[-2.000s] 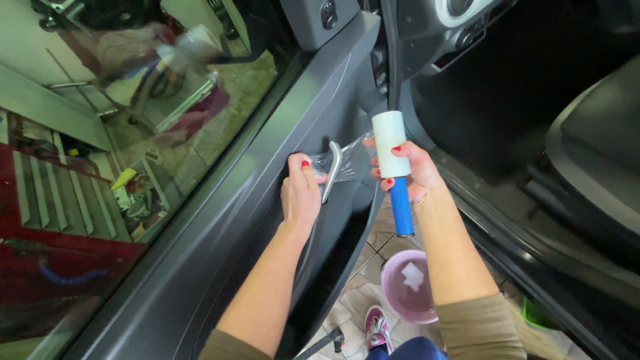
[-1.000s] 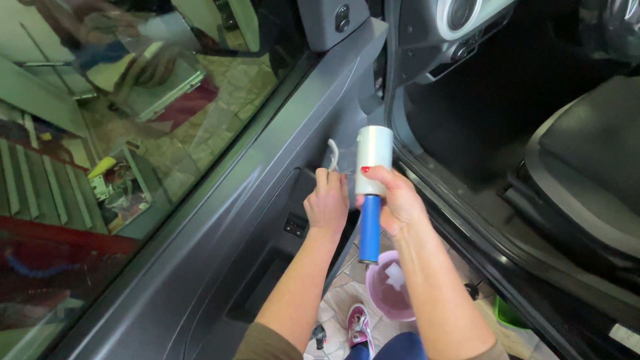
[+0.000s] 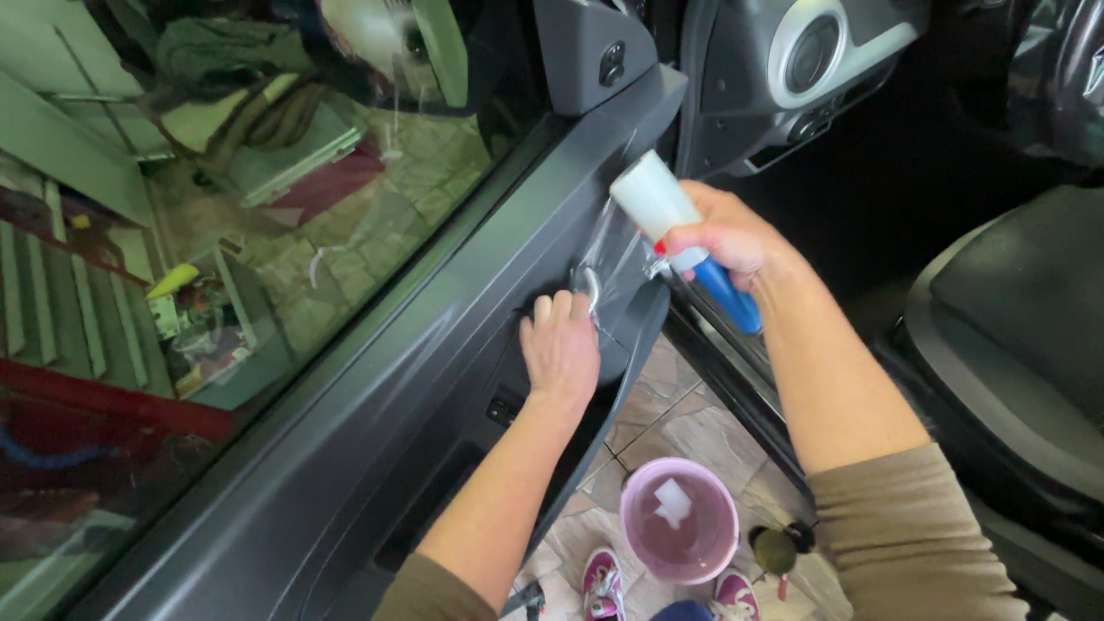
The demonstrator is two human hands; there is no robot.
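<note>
Clear stretch film (image 3: 617, 254) spans from a white roll (image 3: 657, 197) with a blue handle (image 3: 727, 295) to the silvery inner pull handle (image 3: 592, 289) of a car door. My right hand (image 3: 724, 231) grips the roll's lower end, where it meets the blue handle; the roll is tilted, its top toward the upper left. My left hand (image 3: 562, 345) lies at the lower end of the pull handle with its fingers bent over the dark door panel (image 3: 414, 414). The fingertips are hidden, so whether they pinch the film or the handle does not show.
Below the door, a pink bucket (image 3: 680, 573) with a white piece inside stands on the tiled floor between my shoes. The black door sill (image 3: 733, 388) and a seat (image 3: 1018, 293) are at the right. Window switches (image 3: 500, 411) sit beside my left forearm. The door window (image 3: 285, 172) fills the upper left.
My right hand has moved the film roll up and away from my left hand, and it now tilts to the upper left. More film is stretched out between roll and pull handle.
</note>
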